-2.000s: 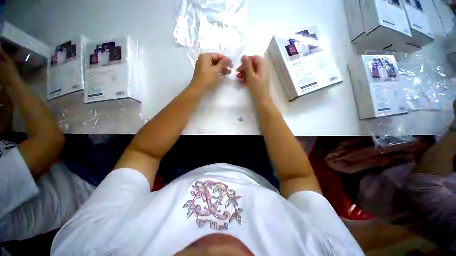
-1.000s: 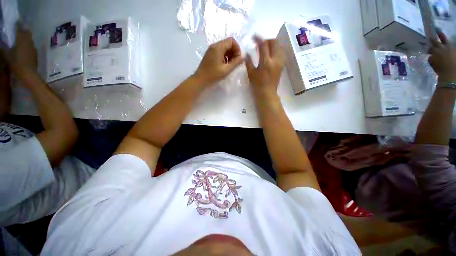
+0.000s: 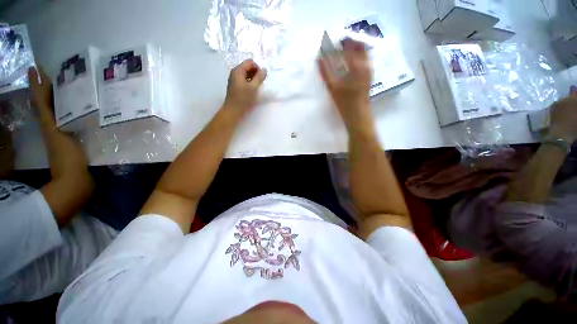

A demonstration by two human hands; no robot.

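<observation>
My left hand [image 3: 245, 83] is over the table in front of me, its fingers curled at the near edge of the clear plastic pile [image 3: 250, 31]. Whether it pinches film is too blurred to tell. My right hand [image 3: 347, 71] is blurred and lies in front of a white retail carton [image 3: 393, 63] with a dark picture, covering its left side. I cannot tell whether it grips the carton or only passes over it.
Two cartons [image 3: 124, 90] stand side by side at left. Another carton [image 3: 468, 84] lies at right beside loose plastic [image 3: 522, 73], with stacked cartons [image 3: 465, 16] behind. People sit on both sides, a hand [image 3: 39, 88] at left on a plastic-covered carton. A small speck [image 3: 293, 135] lies near the edge.
My hands were close together over the table and are now apart. My right hand has moved right to the carton; my left hand has moved slightly left. The left neighbour's carton has come into view.
</observation>
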